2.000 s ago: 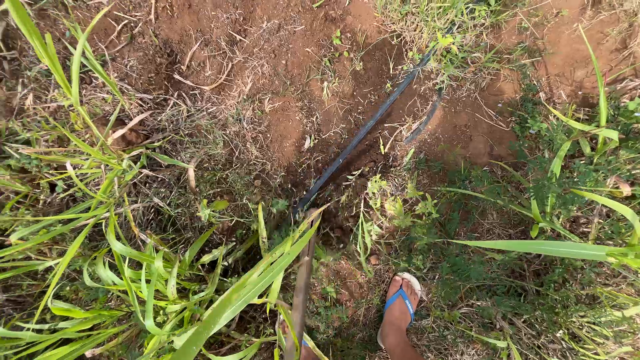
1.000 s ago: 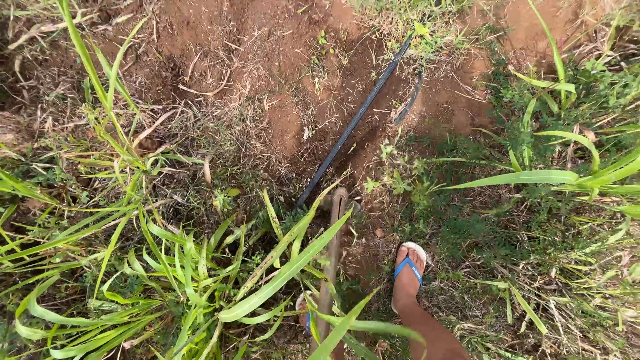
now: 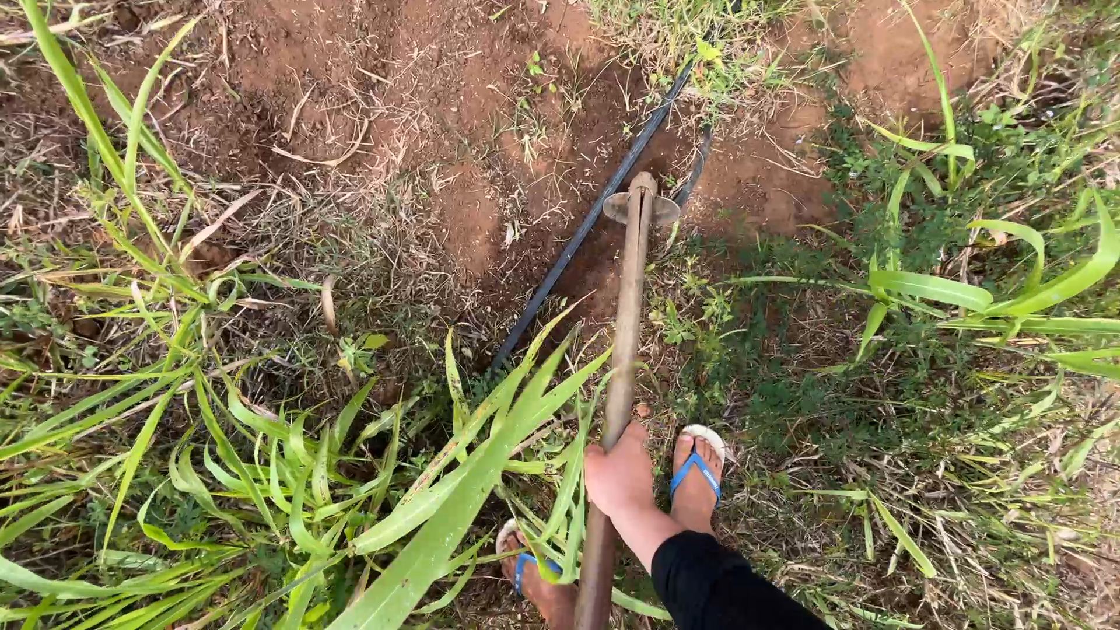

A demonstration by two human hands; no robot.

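My right hand, in a black sleeve, is closed around the long wooden handle of a hoe. At the handle's far end a rounded metal blade shows on both sides of the wood, beside a black irrigation pipe on the soil. A shorter dark strip lies to the right of the pipe. My left hand is out of view, and the near end of the handle runs past the bottom edge.
My feet in blue-strapped flip-flops stand at the lower middle, the left one partly behind leaves. Long-bladed grass rises at the lower left and more green plants at the right. Reddish soil with dry stalks lies ahead.
The hoe has moved up and forward, so its blade now shows over the soil by the pipe. My right hand and black sleeve have come into view on the handle.
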